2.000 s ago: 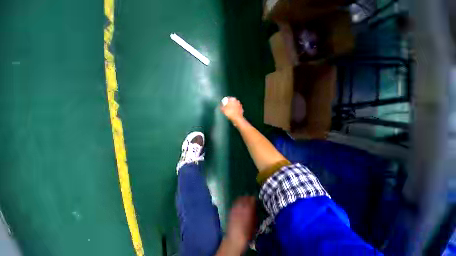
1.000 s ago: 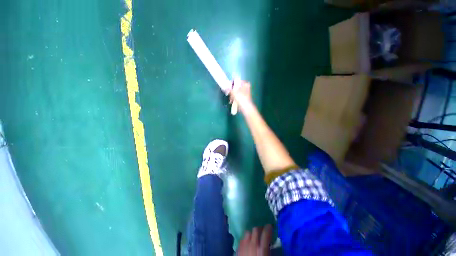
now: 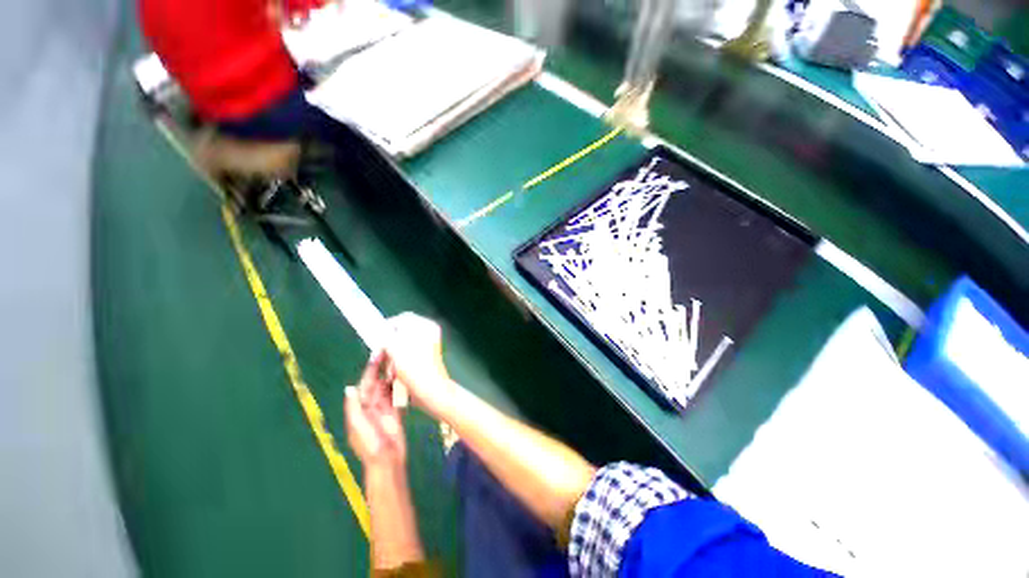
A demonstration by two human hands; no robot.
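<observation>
A long, flat white strip [image 3: 342, 294] slants above the floor left of centre. My right hand [image 3: 415, 352] is closed around its lower end; my right arm comes from the lower right in a blue and checked sleeve. A short pale piece [image 3: 401, 392] shows just below this hand; I cannot tell whether it is part of the strip. My left hand [image 3: 376, 418] is just below, palm partly turned up, its fingertips close to the strip's lower end. Blur hides whether it touches the strip.
A black tray [image 3: 750, 243] with heaped pale rods lies on the green bench [image 3: 497, 141]. Stacked white sheets [image 3: 423, 85] are beyond it, a white sheet [image 3: 858, 440] and blue bin [image 3: 970, 361] at the right. A person in red [image 3: 220, 57] is at the upper left.
The white strip was lying on the floor, then my right hand took hold of it; now it is lifted. My left hand has come up beside it. The view has swung to the bench.
</observation>
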